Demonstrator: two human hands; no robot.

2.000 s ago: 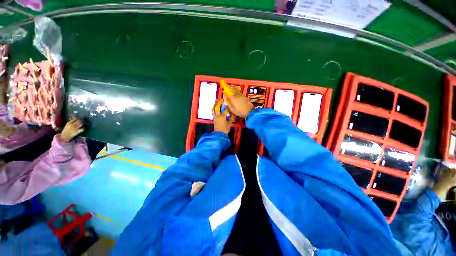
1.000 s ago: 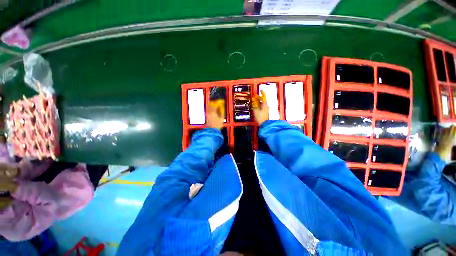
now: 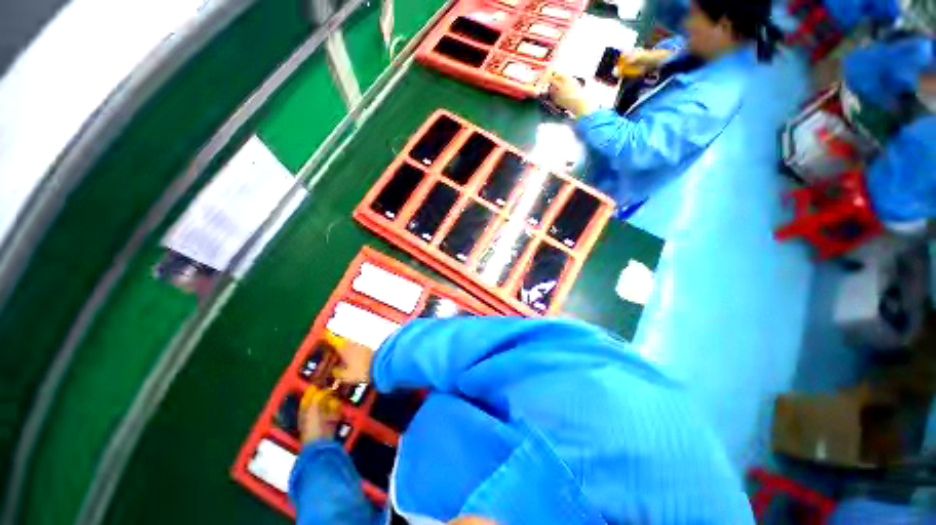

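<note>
An orange-red phone tray (image 3: 334, 285) lies on the green bench, partly hidden under my blue sleeve. Three phones in its far row glow white, one at the tray's lower-left end (image 3: 272, 465) and two towards the upper end (image 3: 386, 287). Between them are a phone with a dark picture (image 3: 312, 361) and a darker one. My right hand (image 3: 355, 366), with yellow finger cots, is over the picture phone's near end. My left hand (image 3: 319, 418) is beside it, over the darker phone. The fingertips are blurred, and I cannot tell whether either hand grips a phone.
A second tray (image 3: 402, 232) of dark-screened phones lies beyond, close to the first. A third tray (image 3: 495, 82) is farther up the bench, where a person in blue (image 3: 657, 128) handles a phone. A printed sheet (image 3: 236, 205) lies on the left ledge. Red stools (image 3: 836, 215) stand at right.
The view has swung to the right, bringing the neighbour and third tray into fuller view. The pink bundles have left the picture. My hands are closer together, still over the same tray.
</note>
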